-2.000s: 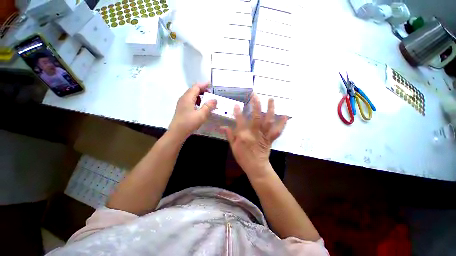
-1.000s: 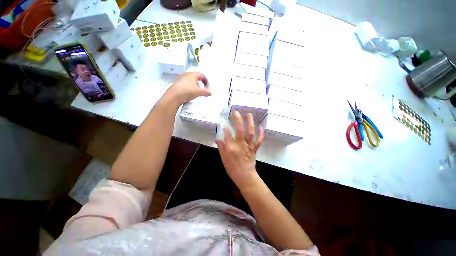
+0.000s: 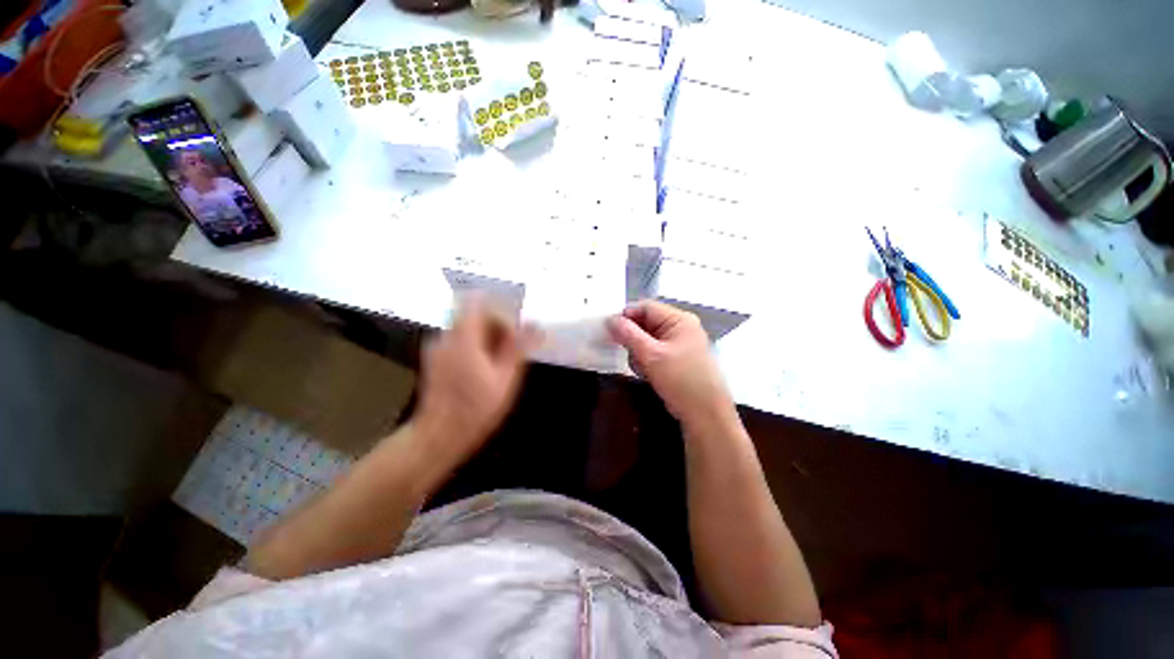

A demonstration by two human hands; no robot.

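My left hand (image 3: 474, 373) is blurred and closed on the left end of a thin whitish strip (image 3: 573, 341) at the bench's front edge. My right hand (image 3: 670, 354) pinches the strip's right end between thumb and finger. White product boxes (image 3: 702, 193) stand in long rows just beyond my hands. The row straight ahead (image 3: 586, 193) shows small black dots on top. Another white box end (image 3: 484, 281) is just beyond my left hand. Any print on the strip is too blurred to read.
Gold sticker sheets (image 3: 406, 72) and a leaning smartphone (image 3: 206, 174) are at left, near stacked boxes (image 3: 309, 119). Pliers (image 3: 908, 290), another sticker sheet (image 3: 1040, 276) and a kettle (image 3: 1094, 161) are at right. An open carton (image 3: 309, 367) of white boxes is below the bench.
My left hand has come back from the box row towards the bench edge. Both hands now hold the strip between them. The row ahead now shows black dots on its top.
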